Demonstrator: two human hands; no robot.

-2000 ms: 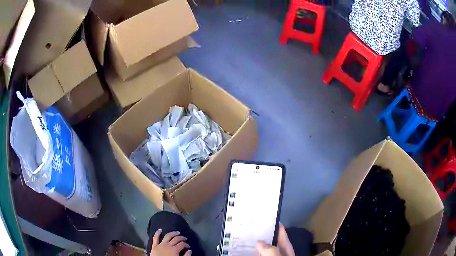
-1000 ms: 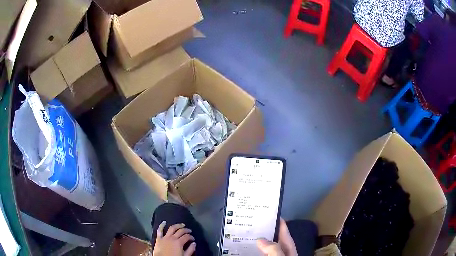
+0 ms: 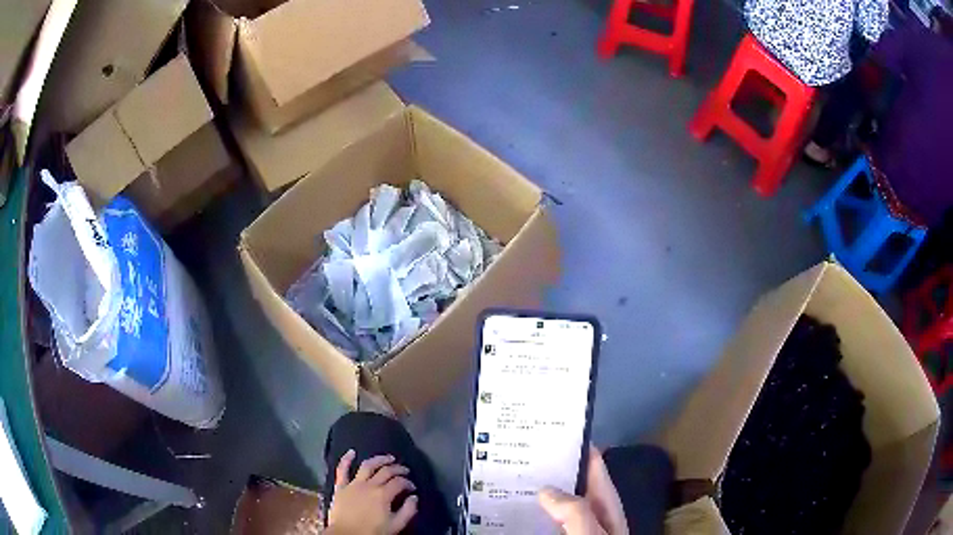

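A black-edged smartphone (image 3: 531, 418) with a bright white chat screen stands at the bottom centre. My right hand (image 3: 587, 499) holds it from its right side, with the thumb over the lower screen. My left hand (image 3: 371, 495) rests on my dark-clothed knee, fingers spread, holding nothing. Beyond the knees, an open cardboard carton (image 3: 460, 355) holds many pale packets (image 3: 392, 266), touched by neither hand. The lower part of the phone and both wrists are cut off by the bottom edge.
A carton (image 3: 888, 439) of black parts (image 3: 799, 439) stands at right. A white and blue sack (image 3: 157, 313) stands at left, with empty cartons (image 3: 329, 52) behind. Red stools (image 3: 758, 110), a blue stool (image 3: 867, 228) and two seated people are at upper right. A small carton (image 3: 274, 509) is at bottom left.
The view has shifted, so the cartons and stools sit slightly higher in the picture. The phone's chat screen has scrolled since the oldest frame. Both hands keep the same pose.
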